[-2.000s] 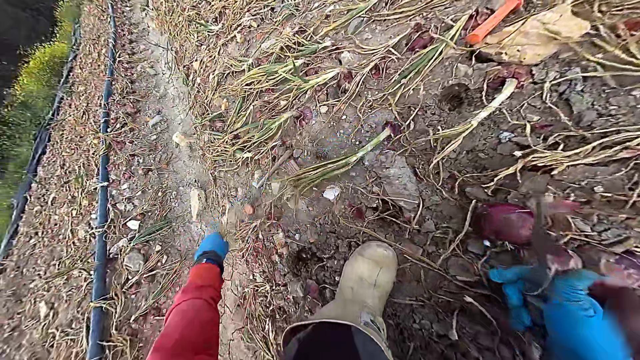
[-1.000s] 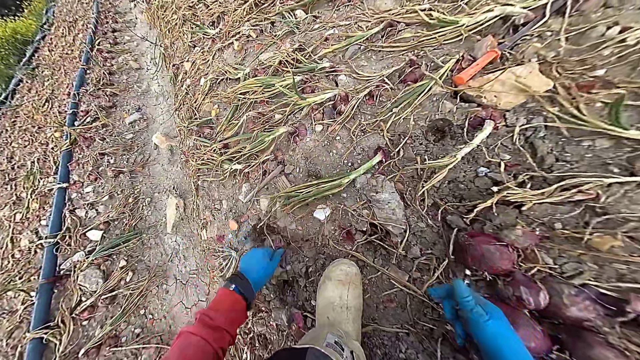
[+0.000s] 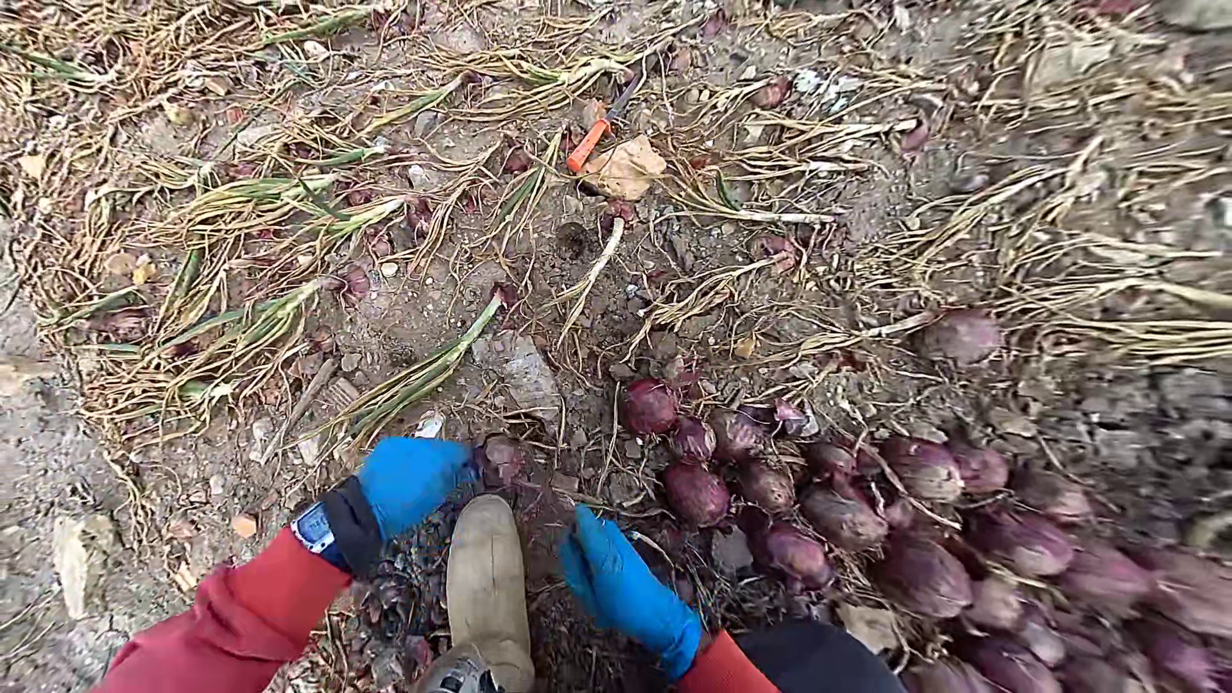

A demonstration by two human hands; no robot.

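My left hand [image 3: 416, 481], in a blue glove with a watch at the wrist, grips a small red onion [image 3: 500, 460] at its fingertips, just above the boot's toe. To the right of the boot [image 3: 488, 577] is my right hand [image 3: 621, 587], also gloved in blue, its fingers pointing up and left; whether it holds anything cannot be told. A heap of red onions [image 3: 924, 575] covers the ground to its right. An onion plant with green leaves [image 3: 419, 380] lies above my left hand.
A knife with an orange handle [image 3: 589, 146] lies on the soil beside a pale stone [image 3: 628, 167]. Many pulled onions with dry tops [image 3: 260, 212] are strewn across the ground. A flat grey stone [image 3: 523, 375] sits above the boot.
The view has shifted to the right, over the onion heap. My left hand has come to the onion above the boot, and my right hand is now left of the heap, closer to the boot.
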